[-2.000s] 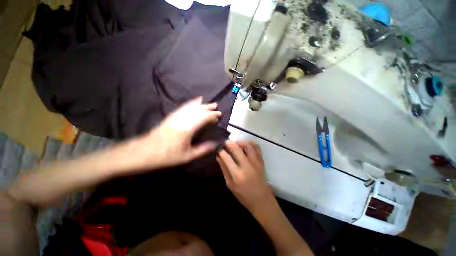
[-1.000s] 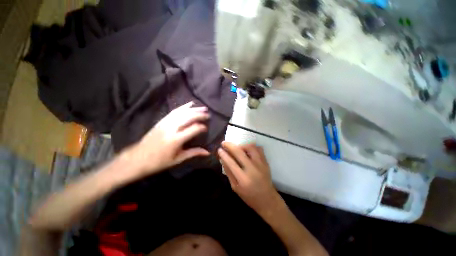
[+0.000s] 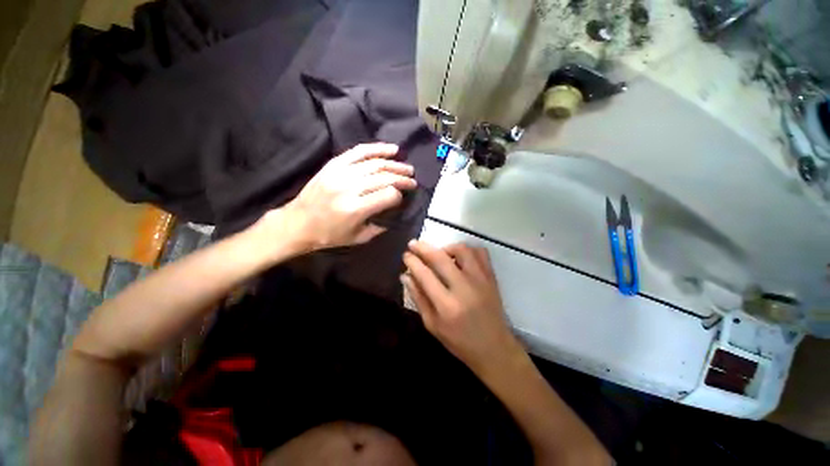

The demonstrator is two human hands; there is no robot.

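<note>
The dark garment cloth (image 3: 246, 136) lies limp left of the needle and reaches under the blue presser foot (image 3: 443, 150). My left hand (image 3: 350, 198) lies palm down on the cloth with fingers slightly bent and the thumb apart. My right hand (image 3: 455, 289) rests at the cloth's right edge on the front of the machine bed (image 3: 573, 314). Its thumb and index fingertip are close together at the edge; whether cloth is pinched between them cannot be told.
The blue-handled thread snips (image 3: 623, 246) lie on the bed right of the needle. The white sewing machine head (image 3: 564, 127) stands above. Brown cardboard (image 3: 55, 191) with orange tape is at left. A red thing (image 3: 214, 428) is below.
My left hand has moved slightly up and right over the cloth, nearer the needle. A raised fold now stands above it. The machine and snips have shifted in view with the camera.
</note>
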